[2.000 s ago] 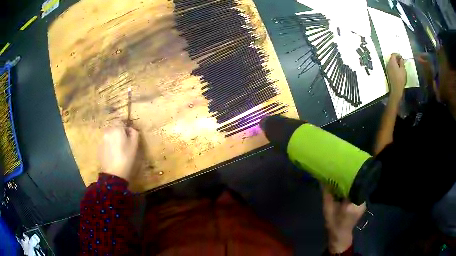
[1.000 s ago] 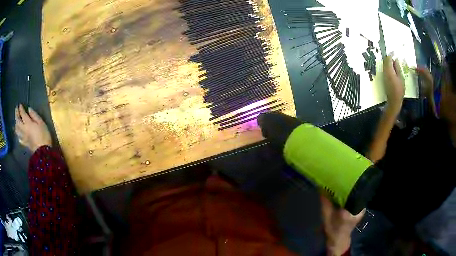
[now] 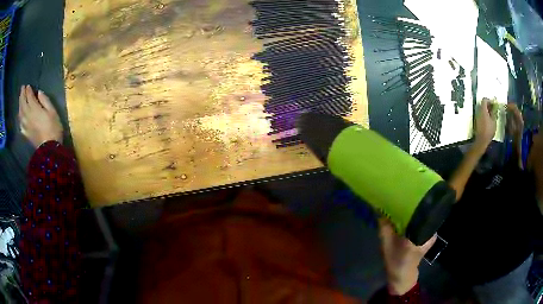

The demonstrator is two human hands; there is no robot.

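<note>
My right hand (image 3: 400,258) grips the handle of the lime-green hot air gun (image 3: 387,175). Its dark nozzle points left over the lower right end of the row of black wire leads (image 3: 306,71), where a purple glow shows. The leads lie side by side on the scorched wooden board (image 3: 178,107). My left hand (image 3: 39,117) is on the dark mat left of the board. A tiny pale tip shows above its fingers. I cannot tell whether the hand holds a lead.
Part of a blue tray (image 3: 7,71) is at the left edge. White sheets (image 3: 452,35) with fanned black pieces lie right of the board. Another person's hand (image 3: 486,122) rests over a sheet at the right. A crumpled white item (image 3: 7,240) is at the lower left.
My left hand has left the board, where it held a thin piece, and is now on the mat at left. The nozzle has moved up and left over the leads. The view has shifted.
</note>
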